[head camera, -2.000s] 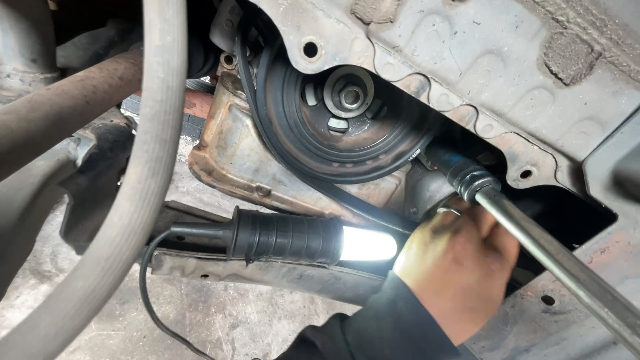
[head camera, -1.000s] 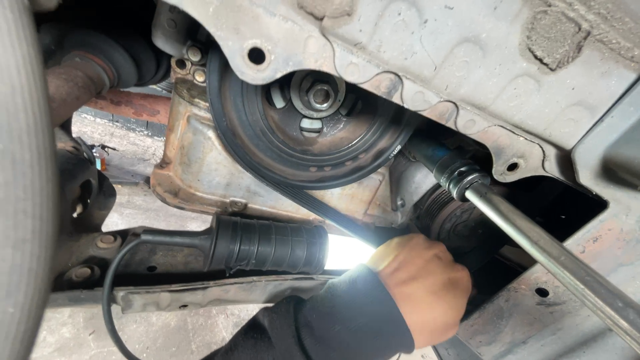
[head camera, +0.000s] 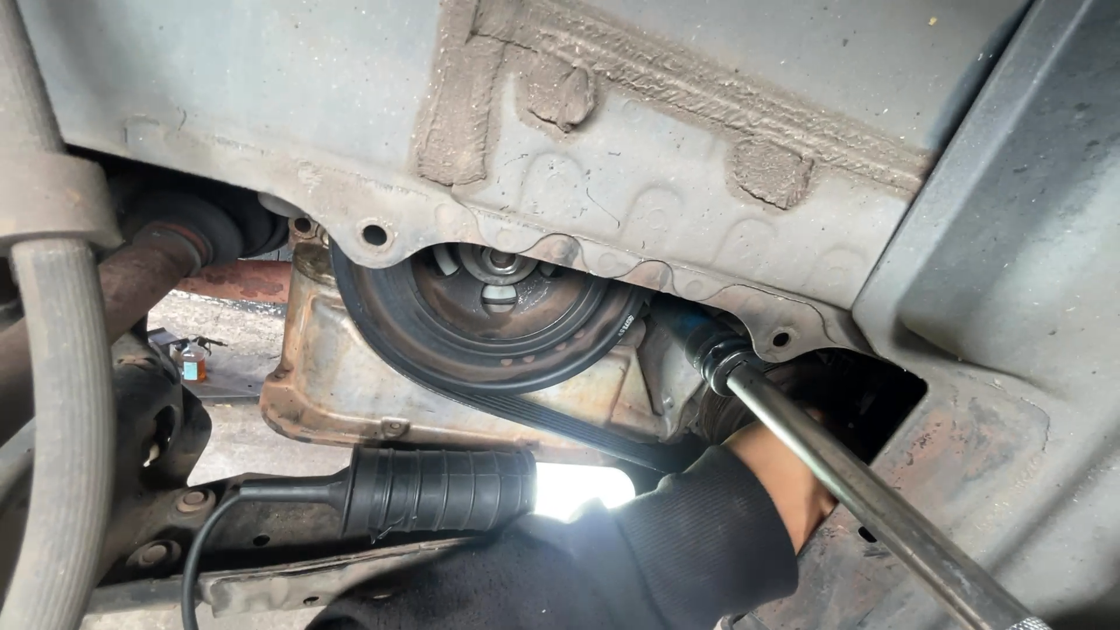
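Observation:
My left hand (head camera: 779, 486), in a dark sleeve, reaches from below into the opening beside the lower pulley. Its wrist shows behind the steel ratchet handle (head camera: 840, 464), but its fingers are hidden. At the handle's upper end a socket head (head camera: 700, 341) sits next to the large crankshaft pulley (head camera: 490, 350). A ribbed drive belt (head camera: 560, 424) runs round that pulley and down toward the right. The black-gripped work lamp (head camera: 437, 490) is lit and lies just left of my sleeve. My right hand is out of view.
A grey body panel (head camera: 612, 175) with a scalloped lower edge overhangs the pulley. Behind the belt is a stained metal oil pan (head camera: 350, 376). A grey ribbed hose (head camera: 66, 420) and a rusty axle shaft (head camera: 144, 280) cross the left side. A suspension arm (head camera: 175, 542) runs below the lamp.
My left hand has gone from beside the lamp's bright end deeper into the opening at the right, behind the handle. The view has shifted, showing more of the panel above.

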